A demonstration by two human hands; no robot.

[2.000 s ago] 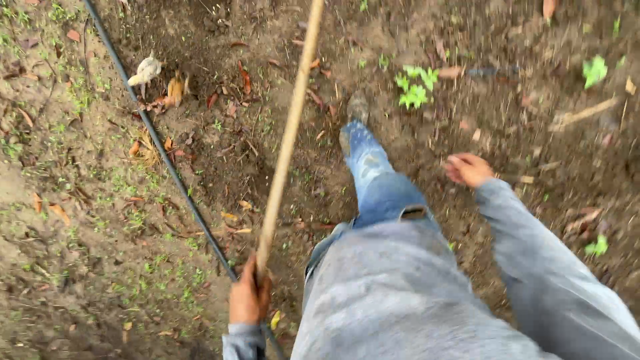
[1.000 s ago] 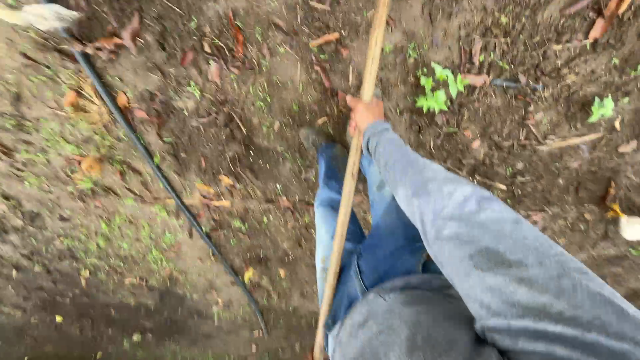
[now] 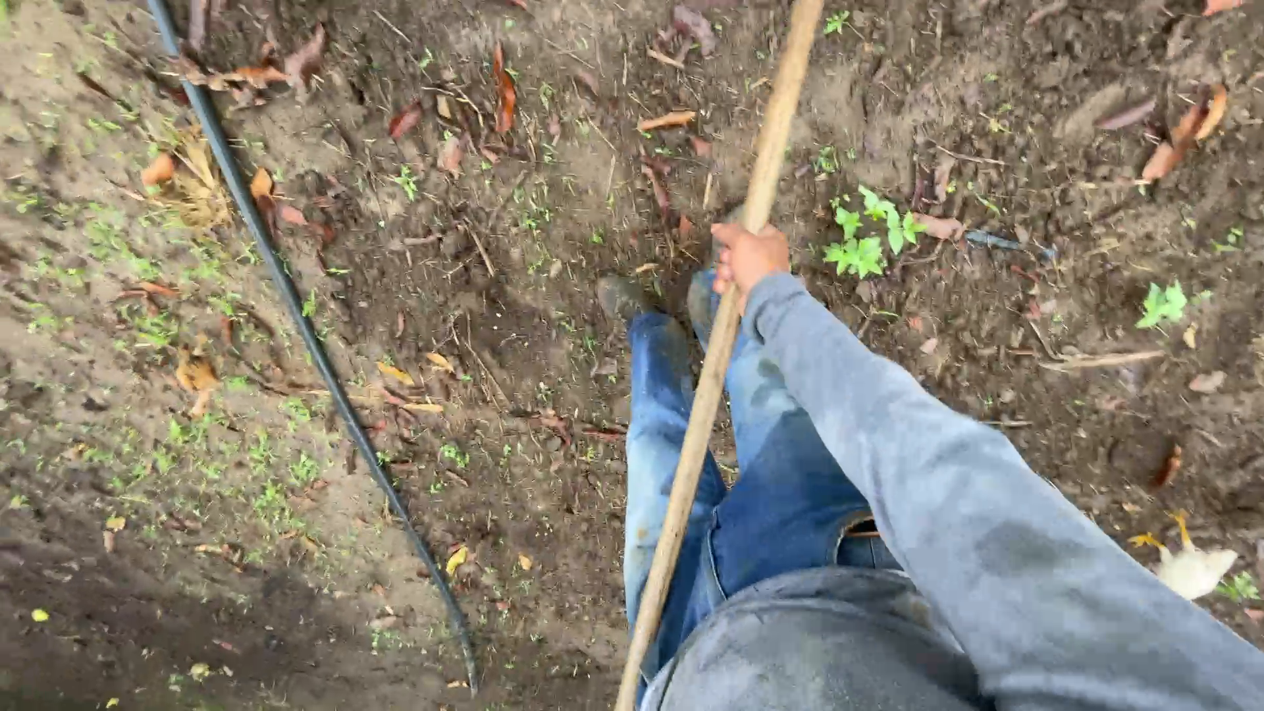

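A long wooden pole runs from the top edge down to the bottom edge, slanting across the front of my jeans. My right hand, in a grey sleeve, is closed around it just past my boots. Neither end of the pole is in the frame. My left hand is out of view. Below the grip, the pole passes over my blue jeans, and my muddy boots stand close together on bare soil.
A black hose lies along the ground at the left. Leafy green seedlings grow right of my hand, with another small plant farther right. A white bird, partly hidden, is at the lower right. Dry leaves and twigs litter the soil.
My right hand, apart from the pole two seconds ago, now grips it. My left hand, on the pole's lower part then, has left the view. The view has shifted.
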